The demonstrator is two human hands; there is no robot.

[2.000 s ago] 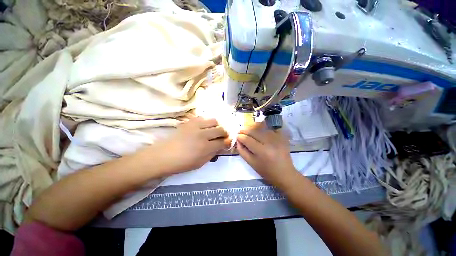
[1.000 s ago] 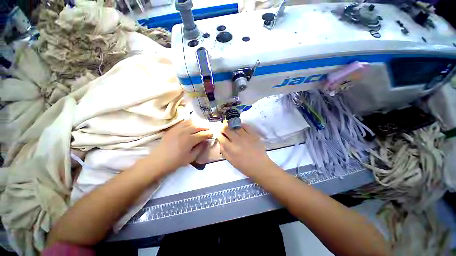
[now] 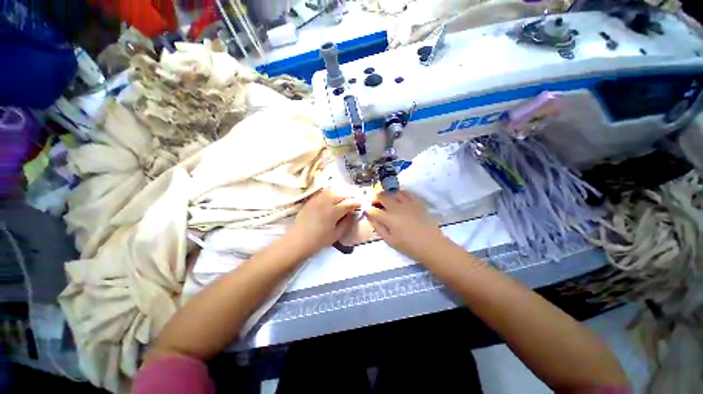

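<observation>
The cream garment piece [image 3: 254, 158] lies in a large heap left of the needle and hangs over the table's front edge. A paler white cloth layer [image 3: 223, 258] is bunched under my left forearm. My left hand [image 3: 322, 218] lies at the cloth edge just left of the presser foot [image 3: 364, 175], fingers bent down on it. My right hand [image 3: 402, 218] is close beside it, fingertips at the cloth edge in front of the foot. The lamp glare hides the fingertips and the seam. The white sewing machine [image 3: 462, 100] has a blue stripe.
A pale lilac strip bundle [image 3: 543, 192] hangs beside the machine head, below a pink clip [image 3: 533, 111]. Beige-grey strips [image 3: 663, 223] lie far right. White cloth or paper [image 3: 455, 181] lies right of the needle. Darker ruffled pieces [image 3: 193, 96] are behind the garment. A ruler scale [image 3: 347, 296] runs along the front edge.
The camera view has shifted and now shows more of the left background. Both hands stay close together by the presser foot, with little clear movement against the machine since a second ago.
</observation>
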